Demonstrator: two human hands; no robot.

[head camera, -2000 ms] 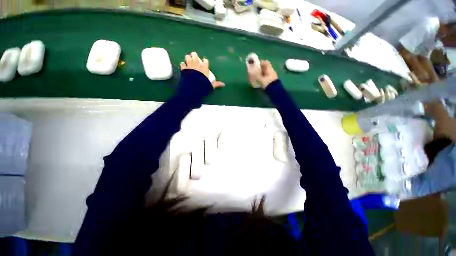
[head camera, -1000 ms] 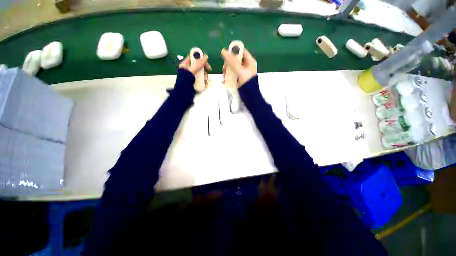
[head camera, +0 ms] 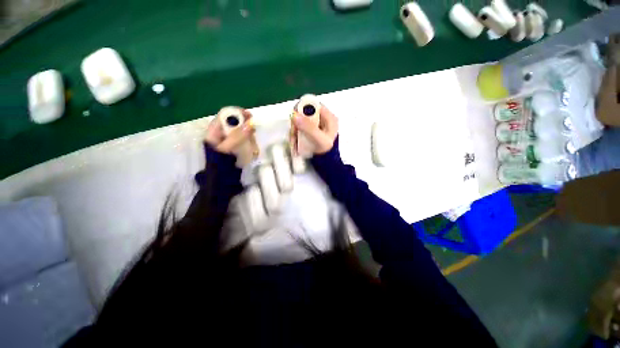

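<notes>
My left hand is closed around a cream-white housing with a black round spot at its upper end. My right hand holds a second such housing, its black spot also at the top. Both are held upright near the table's far edge, apart from each other. Just below and between my hands, several white bars lie side by side in a slanting row on the white table. Another white bar lies alone to the right.
The green belt crosses beyond the table, with white rounded squares at left and loose bars at right. Grey stacked boxes are at left. Labelled bottles stand at right, above a blue stool.
My hands went from over the belt, where the right held a housing, back to the table edge, each now holding one. The view has turned and shifted.
</notes>
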